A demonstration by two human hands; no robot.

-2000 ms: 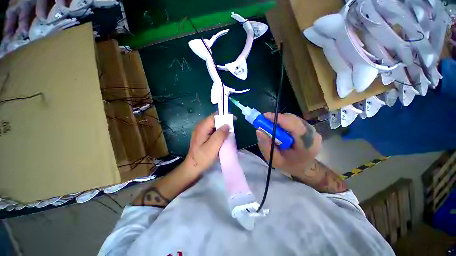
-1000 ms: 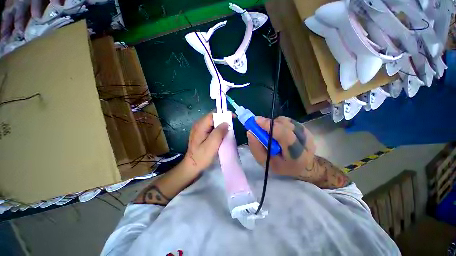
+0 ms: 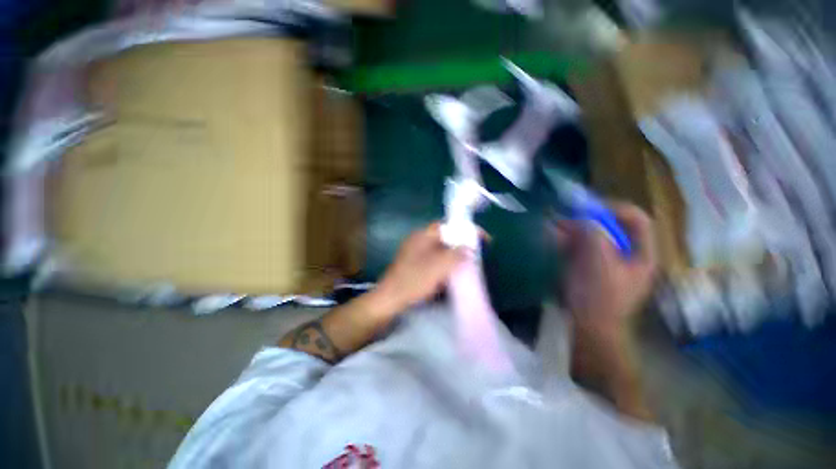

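The frame is blurred. My left hand [image 3: 426, 267] is shut on a pink-and-white cat-ear headband [image 3: 475, 316], held lengthwise in front of my shirt, its white slider end [image 3: 460, 232] just past my fingers. My right hand [image 3: 607, 266] holds the blue glue bottle [image 3: 605, 222], its pale tip [image 3: 566, 186] pointing up and left, apart from the held headband. A loose headband [image 3: 532, 133] lies on the dark green mat [image 3: 403, 188] beyond my hands. Where the held headband's far parts end and other pieces begin is too blurred to tell.
A large cardboard sheet [image 3: 197, 179] with headbands around its edges is at the left. A heap of headbands [image 3: 710, 174] lies on cardboard at the right. A bright green conveyor edge [image 3: 412, 75] runs beyond the mat.
My right hand has moved the bottle away to the right from the headband. The camera view has swung, so the scene is shifted and blurred. My left hand keeps its hold.
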